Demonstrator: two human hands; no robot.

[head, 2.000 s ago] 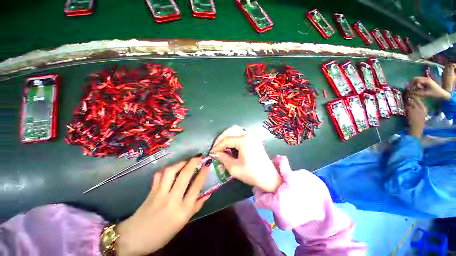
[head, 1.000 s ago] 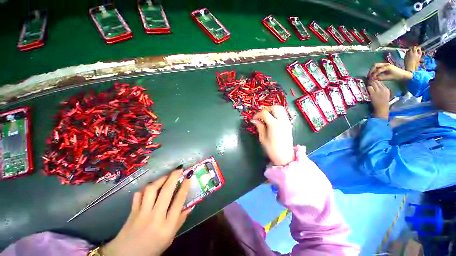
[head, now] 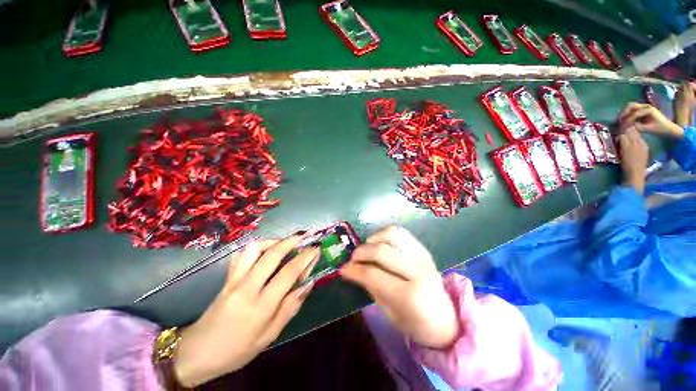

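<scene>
A red-rimmed phone housing [head: 334, 249] with a green board showing lies tilted at the bench's front edge. My left hand [head: 256, 294] holds it, fingers over its left part. My right hand [head: 397, 279] is at the housing's right end, thumb and fingertips pinched together at its lower right edge. Whether a small part is between those fingertips is hidden. The left pile of red and black side parts [head: 202, 179] lies beyond my left hand. The smaller right pile [head: 435, 156] lies beyond my right hand.
Tweezers [head: 194, 269] lie left of my left hand. Another housing [head: 67, 183] lies at far left. Beyond the pale worn rail [head: 305, 79], phones ride the green belt [head: 412, 34]. At right, rows of handsets [head: 519, 174] lie near a person in blue sleeves [head: 629, 237].
My right hand has come back from the right pile to the housing's right end. My left hand still holds the housing. The view has shifted, moving the bench things rightward in the picture.
</scene>
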